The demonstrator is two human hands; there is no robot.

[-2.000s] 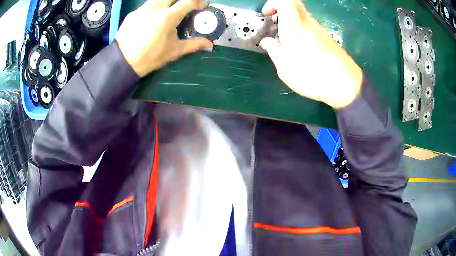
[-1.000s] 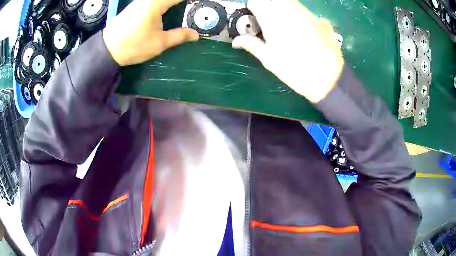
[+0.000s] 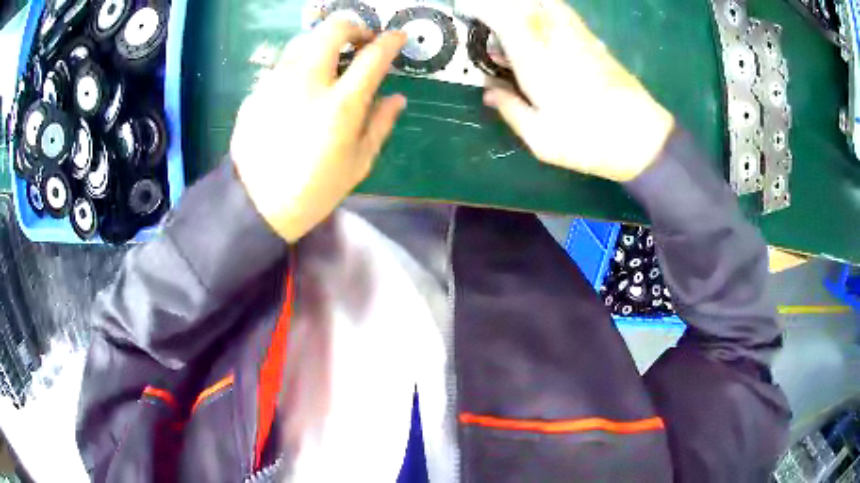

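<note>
A flat silver fixture plate lies on the green bench at the top of the view. A black disc with a pale centre sits on it between my hands. Another disc shows at the plate's left, partly behind my left fingers. My left hand is over the plate's left part, thumb and fingers apart, a fingertip at the middle disc's edge. My right hand has fingers and thumb around a third black disc at the plate's right. The hand hides much of that disc and the plate's right end.
A light-blue bin heaped with black discs stands at the left. Two empty silver plates lie side by side on the bench at the right. A deeper blue crate of discs is below the bench edge.
A further disc is now on the plate in my right fingers. My left hand has moved from the plate's left end to over it. The view has shifted, showing more of the bin.
</note>
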